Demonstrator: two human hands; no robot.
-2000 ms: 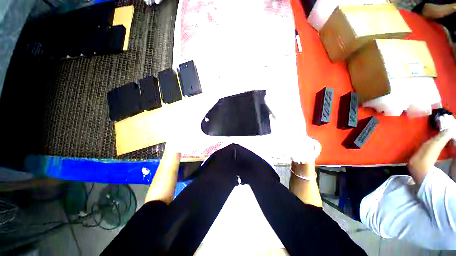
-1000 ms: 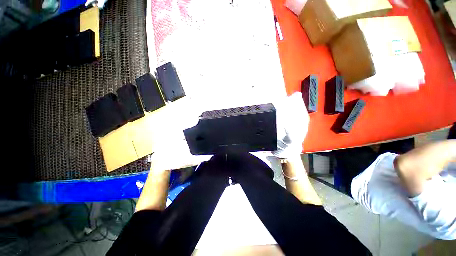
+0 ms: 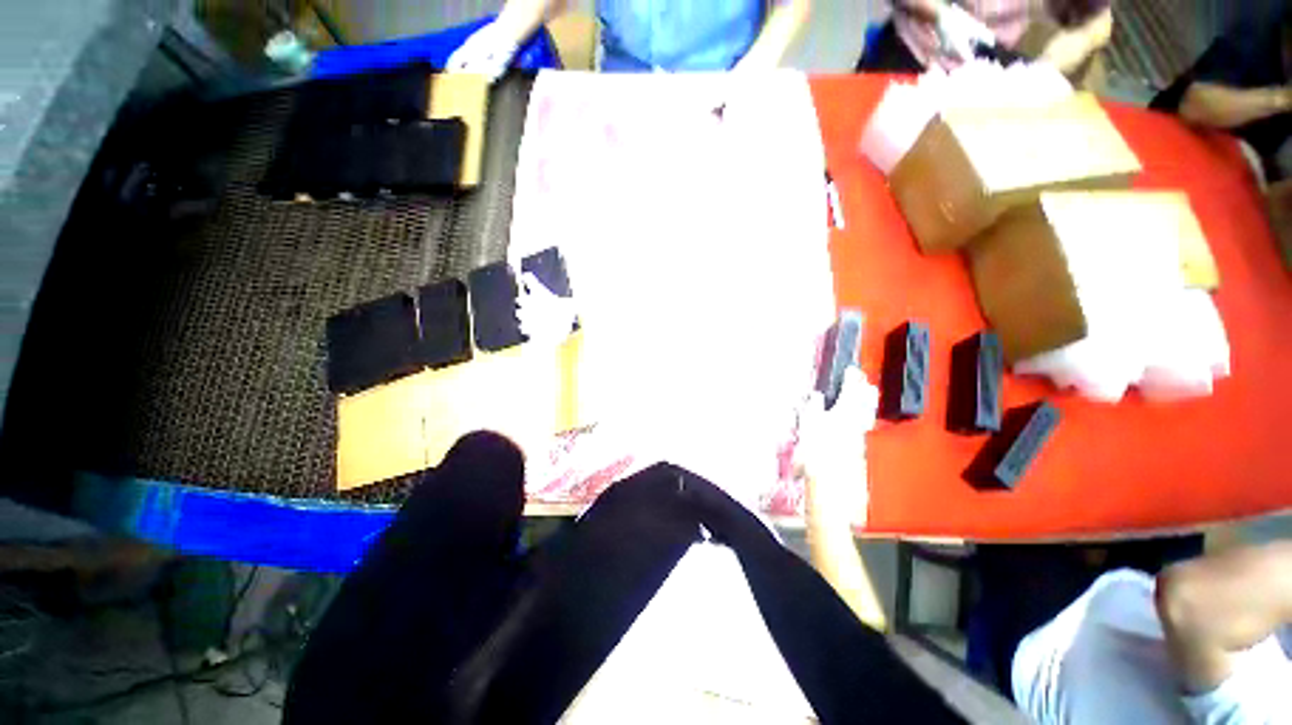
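Note:
My left hand (image 3: 543, 307), in a white glove, lies over the lower part of the rightmost black block (image 3: 544, 265) in a row on a tan cardboard sheet (image 3: 383, 436). I cannot tell whether its fingers grip. My right hand (image 3: 839, 432), also white-gloved, is shut on the near end of another black block (image 3: 842, 351), at the border of the pinkish-white padded surface (image 3: 680, 227) and the red table. Three more black blocks stand on the red to its right, ribbed sides showing, the nearest one (image 3: 1017, 446) slanted.
The dark mesh conveyor (image 3: 241, 298) with blue edge (image 3: 284, 526) is at left, with more black blocks (image 3: 376, 153) at its far side. Two open cartons (image 3: 1027, 276) with whitish liners stand on the red table (image 3: 1134, 467). People are across the table and at lower right.
The black block my hands held before my body is now at the red table's edge under my right hand. My left hand has moved forward to the row. The view has shifted, showing people opposite.

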